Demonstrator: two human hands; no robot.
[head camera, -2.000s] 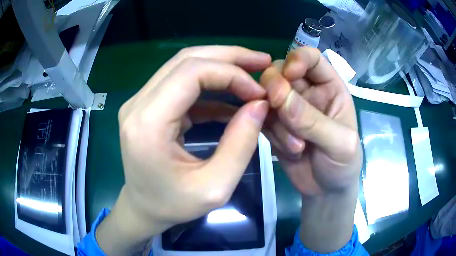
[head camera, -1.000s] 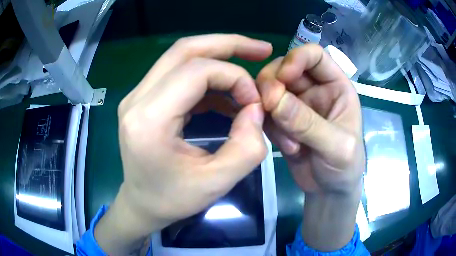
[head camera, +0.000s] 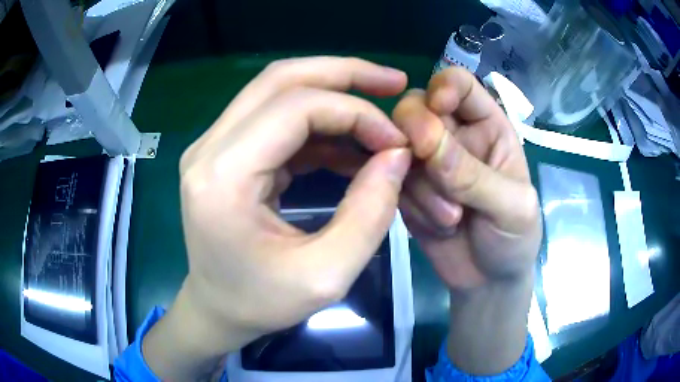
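Note:
My left hand (head camera: 261, 201) is raised over the middle of the bench, thumb and index fingertips pressed together. My right hand (head camera: 477, 186) is beside it, thumb and index fingertips also pinched. The fingertips of both hands meet or nearly meet. Anything held between them is too small or hidden to tell. Below the hands a glossy black sheet (head camera: 328, 336) lies on a white backing sheet (head camera: 403, 298); my left hand hides much of it. It shows a bright lamp reflection.
Another black printed sheet (head camera: 63, 246) lies on white sheets at left, near a pale metal stand (head camera: 104, 119). A bottle (head camera: 461, 51), white tissue (head camera: 508, 97) and clear film (head camera: 581, 74) are at back right. A shiny clear sheet (head camera: 574, 246) and white strip (head camera: 634, 246) lie right.
Compared with one second ago, the meeting fingertips have shifted slightly right, and my left thumb and index finger reach further toward my right hand. The sheets have not moved.

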